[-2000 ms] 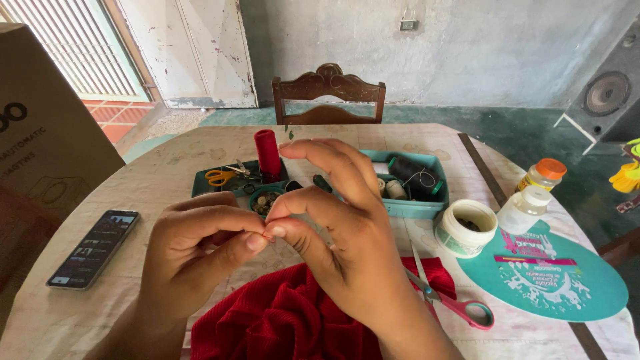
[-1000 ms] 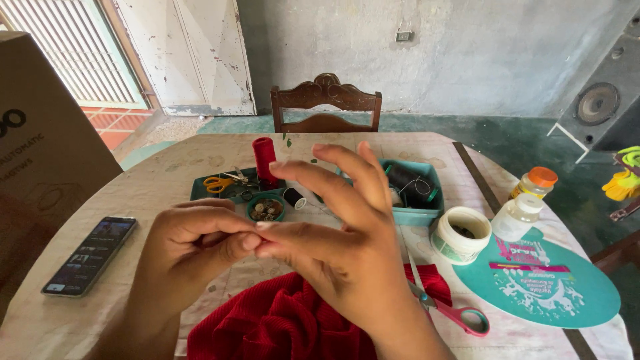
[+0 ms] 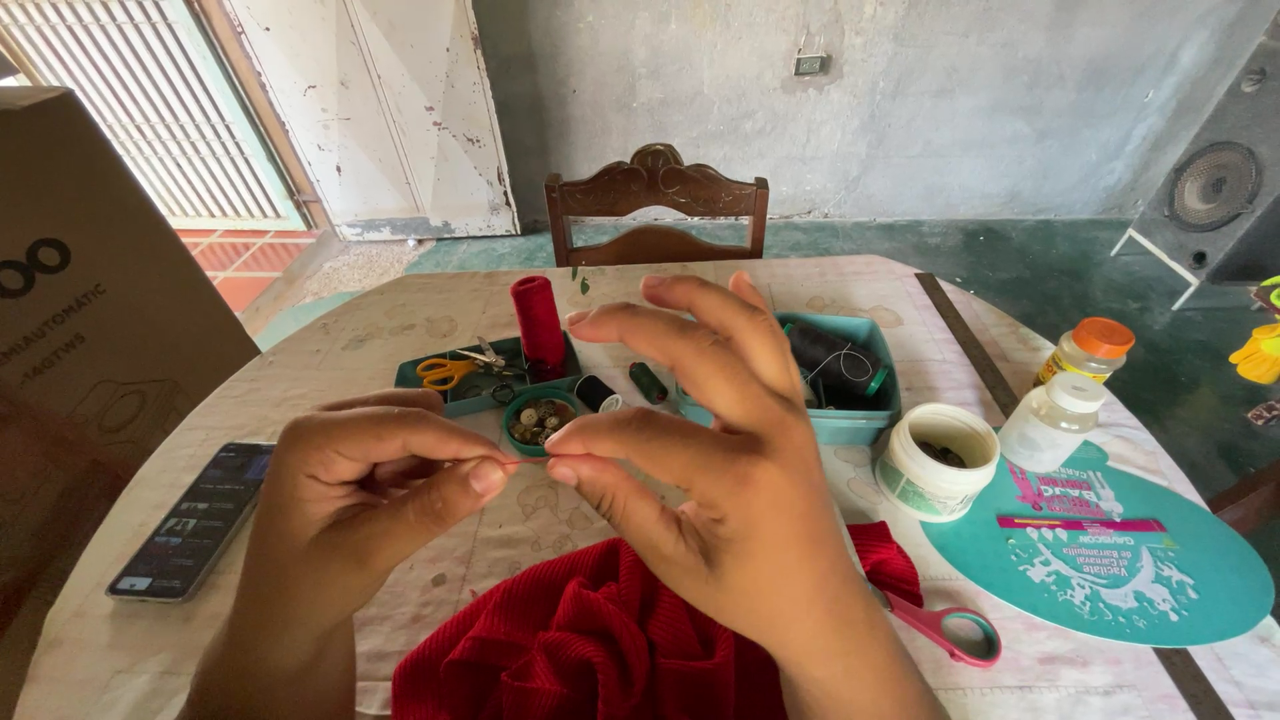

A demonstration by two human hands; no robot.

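A short stretch of red thread (image 3: 525, 461) runs between my two hands above the table. My left hand (image 3: 375, 490) pinches one end between thumb and forefinger. Thumb and forefinger of my right hand (image 3: 690, 450) pinch the other end, its other fingers raised and spread. Whether a needle is in either pinch cannot be told. Bunched red ribbed fabric (image 3: 580, 640) lies below my hands. Just behind the thread sits a round teal container of buttons (image 3: 538, 418), beside a spool of black thread (image 3: 597, 393). A red thread cone (image 3: 540, 325) stands in a teal tray with orange-handled scissors (image 3: 447, 373).
On the left lies a phone (image 3: 190, 525), near a cardboard box (image 3: 90, 260). To the right are a teal sewing box (image 3: 850, 425), a white tub (image 3: 935, 475), an orange-lidded jar (image 3: 1090, 350), a white-capped bottle (image 3: 1055, 425), a teal placemat (image 3: 1190, 560) and pink-handled scissors (image 3: 960, 637).
My fingertips have moved apart, and a short length of red thread now shows between them. Both hands keep their pinch. The fabric and the sewing things lie as before.
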